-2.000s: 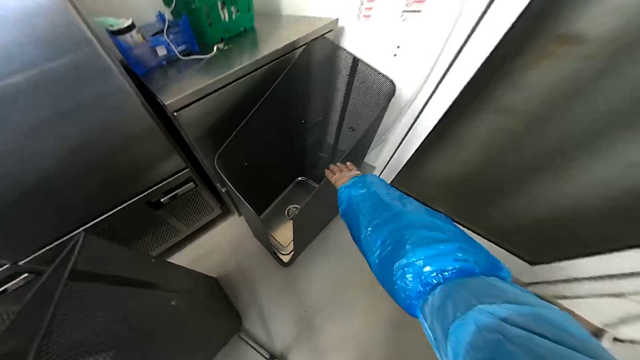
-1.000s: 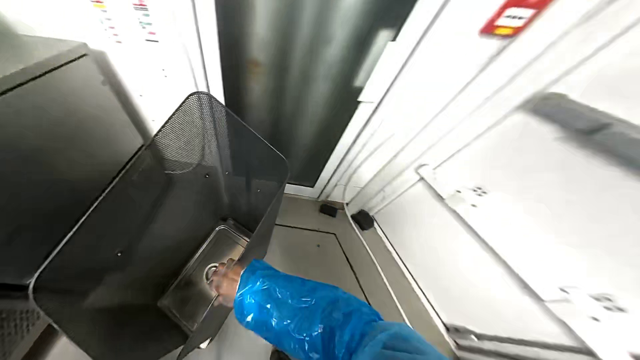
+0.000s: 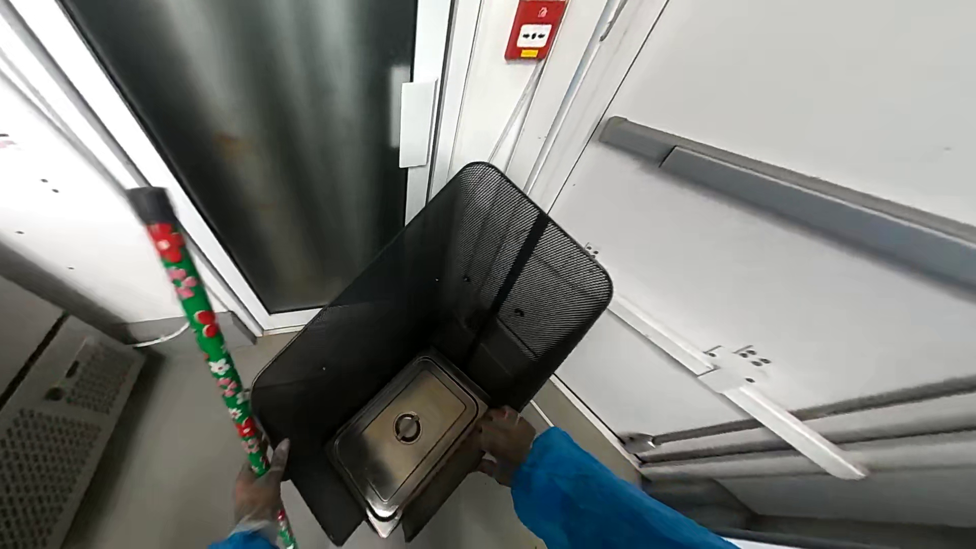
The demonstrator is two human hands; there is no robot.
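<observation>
A tall black mesh bin (image 3: 358,305) with a cut-out in its near side stands in front of me. Inside, at its bottom, lies a rectangular stainless steel lid (image 3: 427,412) with a round recessed handle, seemingly on a steel pan. My left hand (image 3: 259,484) is closed around a green flower-patterned pole (image 3: 200,305) with a black end cap, left of the bin. On the right, my right hand (image 3: 505,446) grips the bin's side edge near the lid; its fingertips are partly hidden. Blue plastic sleeves cover my forearms.
Behind the bin is a dark-paned door (image 3: 290,152) with a white frame. A red call point (image 3: 536,30) is on the wall. To the right stands a white door with a grey push bar (image 3: 808,198). A vented metal unit (image 3: 84,412) is at the lower left.
The view has swung right. My left hand and the flowered pole have come into view. The bin now stands near the white door, away from the steel counter it stood beside earlier.
</observation>
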